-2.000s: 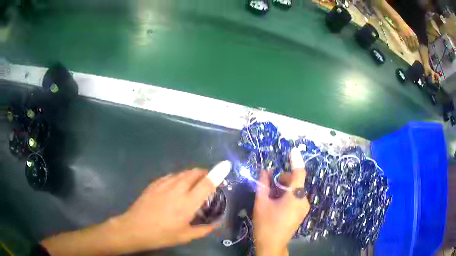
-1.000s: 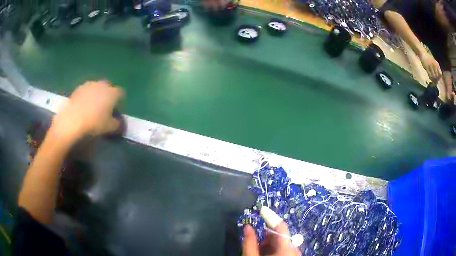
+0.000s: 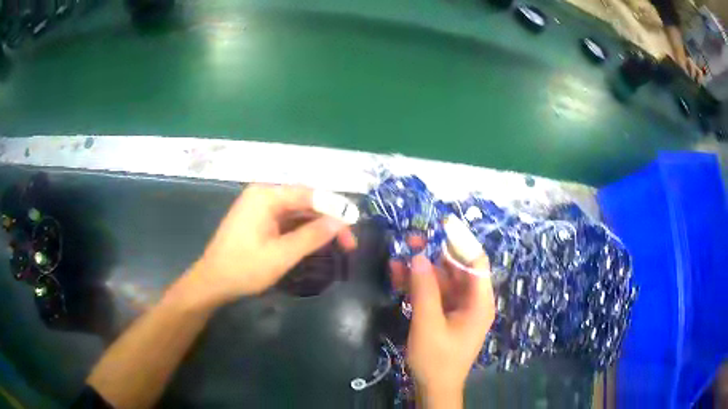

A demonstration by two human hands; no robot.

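My left hand point(image 3: 247, 244) is at centre left, its thumb and fingertips close together under a white finger cot. A blurred dark round housing point(image 3: 313, 275) is just below its fingers; whether they grip it is hidden. My right hand point(image 3: 447, 319), with a white cot on one finger, pinches a blue circuit board point(image 3: 417, 246) at the left edge of the board pile point(image 3: 551, 287). A white lead wire point(image 3: 464, 265) loops over its fingers. The two hands are apart.
Black housings with small yellow-green parts point(image 3: 41, 257) stand at the far left of the dark mat. A white edge point(image 3: 263, 160) borders the green conveyor point(image 3: 319, 88). A blue bin point(image 3: 666, 279) is at the right. A white ring end point(image 3: 358, 384) lies at the lower centre. Another person's arm shows at top right.
My left hand has come back from the white edge at the left to the centre, beside the right hand, with a dark housing now beneath it. The view has shifted too.
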